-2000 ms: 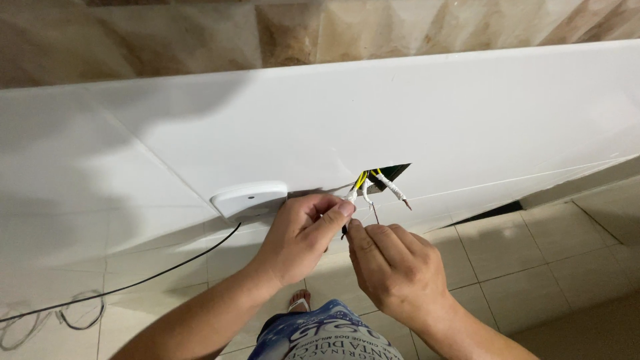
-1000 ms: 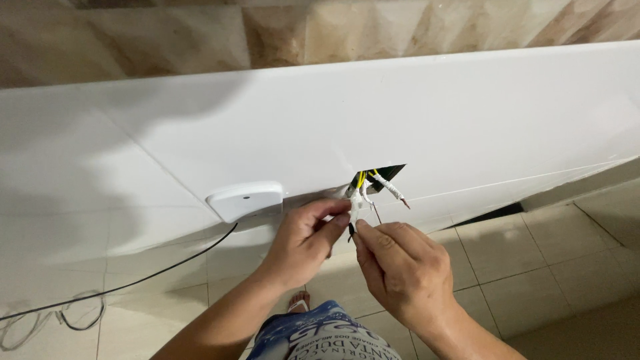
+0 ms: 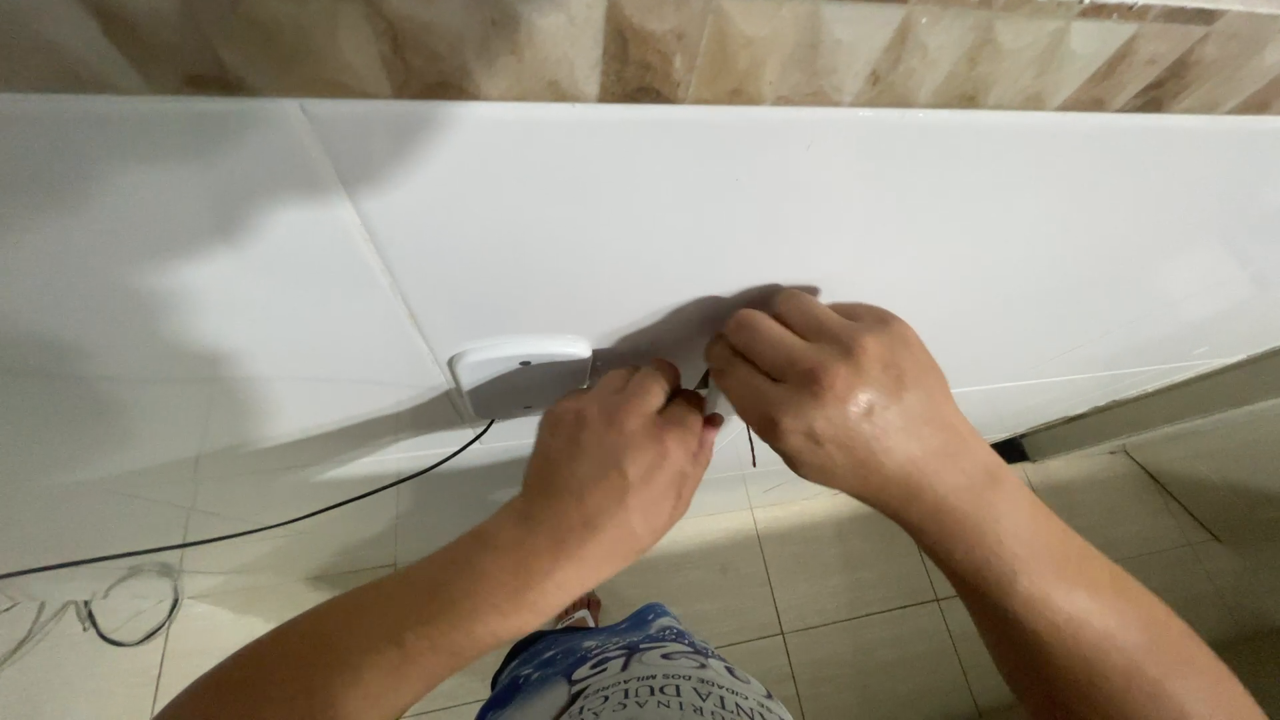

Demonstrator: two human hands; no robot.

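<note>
Both hands work close against the white tiled wall [image 3: 620, 220]. My left hand [image 3: 625, 455] has its fingers curled around a white-wrapped wire end [image 3: 713, 400], pinched near the fingertips. Just right of it and a little higher, my right hand [image 3: 840, 385] is bent over the wires, its fingertips at the same white piece. A thin dark reddish wire end [image 3: 752, 445] hangs below the right hand's fingers. The wall opening and the yellow-green wires are hidden behind my right hand.
A white cover plate [image 3: 520, 375] is on the wall left of my hands, with a black cable [image 3: 330, 510] running from it to the lower left. Coiled thin cable [image 3: 135, 605] lies there. Beige floor tiles [image 3: 850, 570] and a dark gap [image 3: 1010, 450] show below.
My right hand has moved up from below the wires and now covers the wall opening, which both earlier frames show. My left hand has turned, its back now facing the camera.
</note>
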